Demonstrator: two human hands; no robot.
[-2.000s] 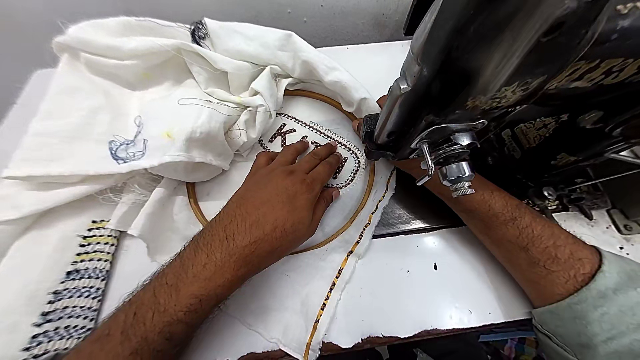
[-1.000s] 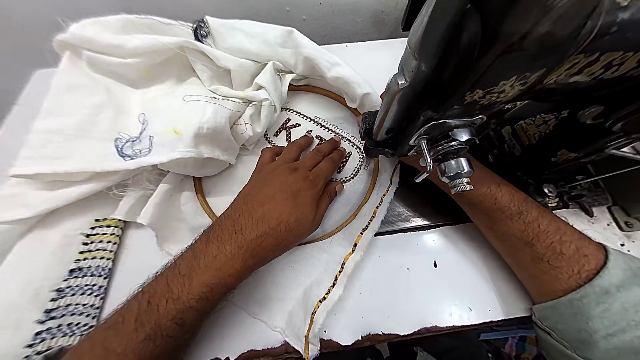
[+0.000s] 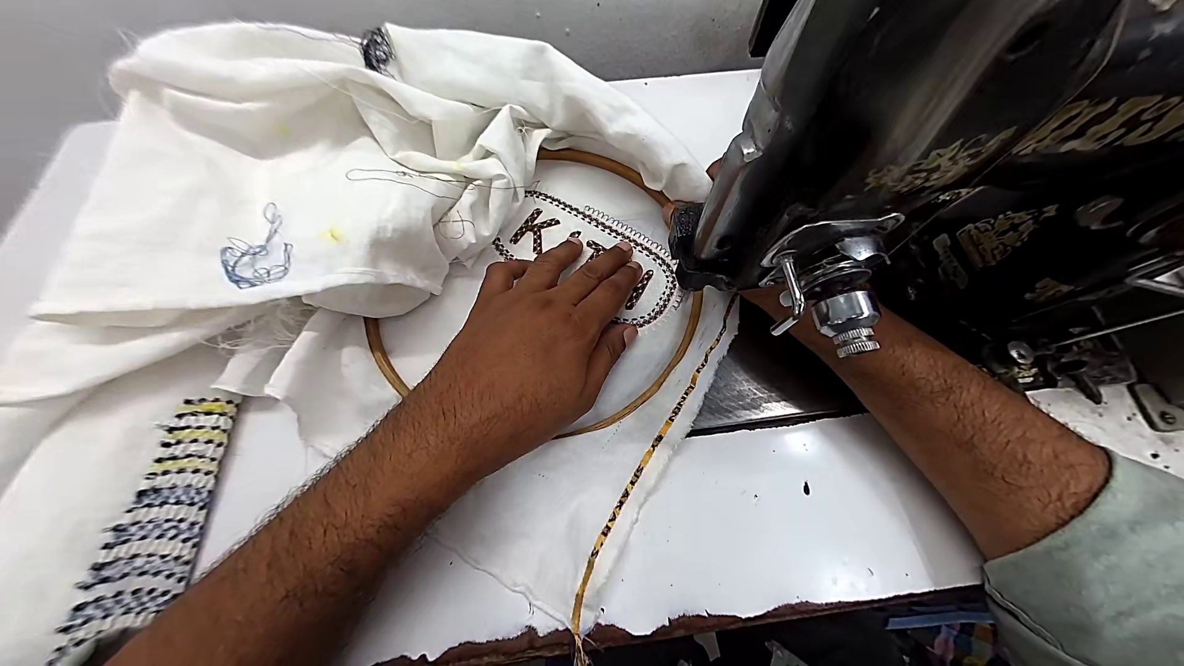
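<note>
White fabric is stretched in a round wooden embroidery hoop beside the head of a black sewing machine. Dark stitched letters inside an oval stitched border show on it. My left hand lies flat on the hooped fabric, fingertips over the letters. Behind the machine head my right forearm reaches toward the hoop's far right edge; most of that hand is hidden, with only a bit of it visible there. The needle is out of sight.
Bunched white cloth with loose threads covers the left and back of the white table. A striped woven strip lies at left. A yellow-and-black cord runs down the fabric's right part. A metal tension knob juts from the machine.
The hoop has shifted slightly to the right compared with two seconds ago, with my left hand still resting on its fabric.
</note>
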